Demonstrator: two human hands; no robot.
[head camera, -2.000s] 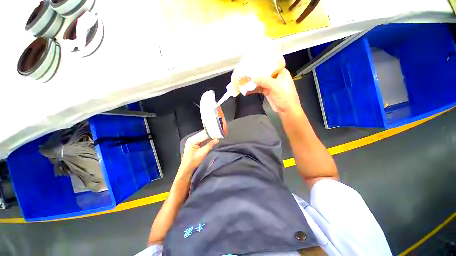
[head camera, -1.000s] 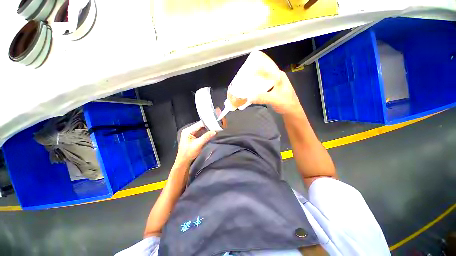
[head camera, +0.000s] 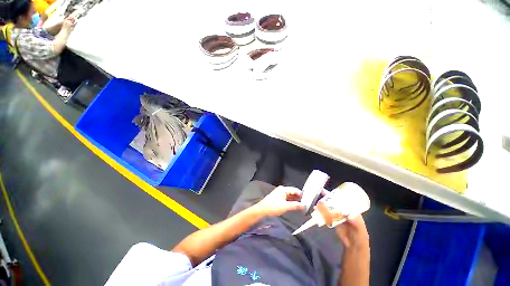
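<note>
My left hand (head camera: 279, 201) holds a small white band loop (head camera: 314, 189) above my lap, its flat outer side showing. My right hand (head camera: 351, 226) grips a translucent white glue bottle (head camera: 348, 202) with amber contents. Its thin nozzle points down to the left, over the dark grey apron (head camera: 257, 251), apart from the loop. The fingers of my right hand are partly hidden behind the bottle. It is unclear whether they also touch the loop.
Rolled bands (head camera: 219, 50) stand grouped on the white table (head camera: 168, 67). Open coiled strips (head camera: 456, 120) stand on the yellow board (head camera: 400, 131) at right. A blue bin (head camera: 123, 120) holds grey-beige strip bundles (head camera: 162, 131); another blue bin (head camera: 439, 254) is lower right. A person (head camera: 39, 47) sits far left.
The view has swung left, bringing the coiled strips and a person into sight. The bottle's nozzle has come away from the loop and now points down to the left.
</note>
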